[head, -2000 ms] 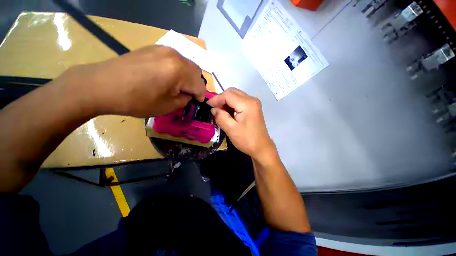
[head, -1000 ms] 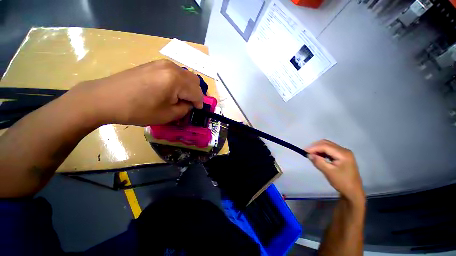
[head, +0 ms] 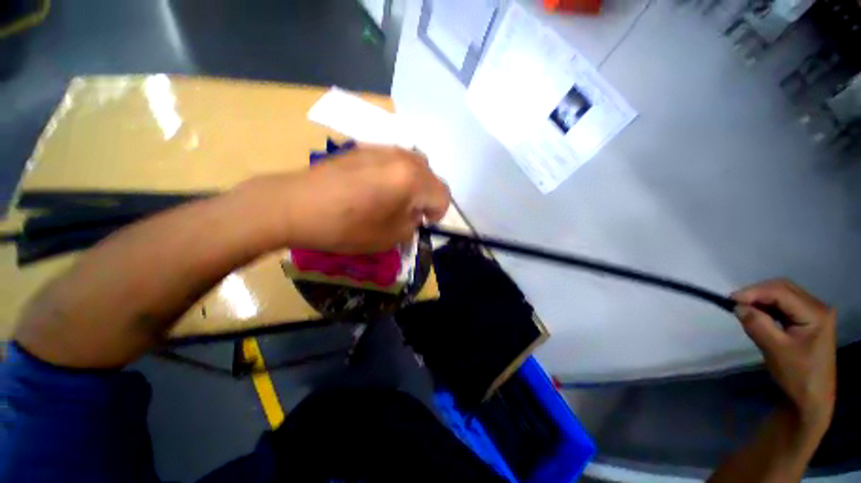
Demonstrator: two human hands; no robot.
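A narrow black strap [head: 585,265] is stretched taut from my left hand to my right hand, in front of the machine panel. My left hand [head: 373,200] grips it beside the pink block [head: 349,265] and hides the block's upper part. My right hand [head: 795,330] pinches the strap's other end between thumb and fingers at the far right. The pink block sits on a pale base over a dark, stained round stand [head: 354,304] at the table corner.
More black straps [head: 75,223] lie on the tan table [head: 217,118]. A white paper [head: 357,115] and dark blue cloth [head: 330,151] are behind the block. Below are a blackened board [head: 467,316] and a blue crate [head: 571,426]. An instruction sheet [head: 538,113] is on the machine.
My right hand has moved away to the right, drawing out a longer length of strap. My left hand has shifted right from over the block to its right side. The view has shifted slightly.
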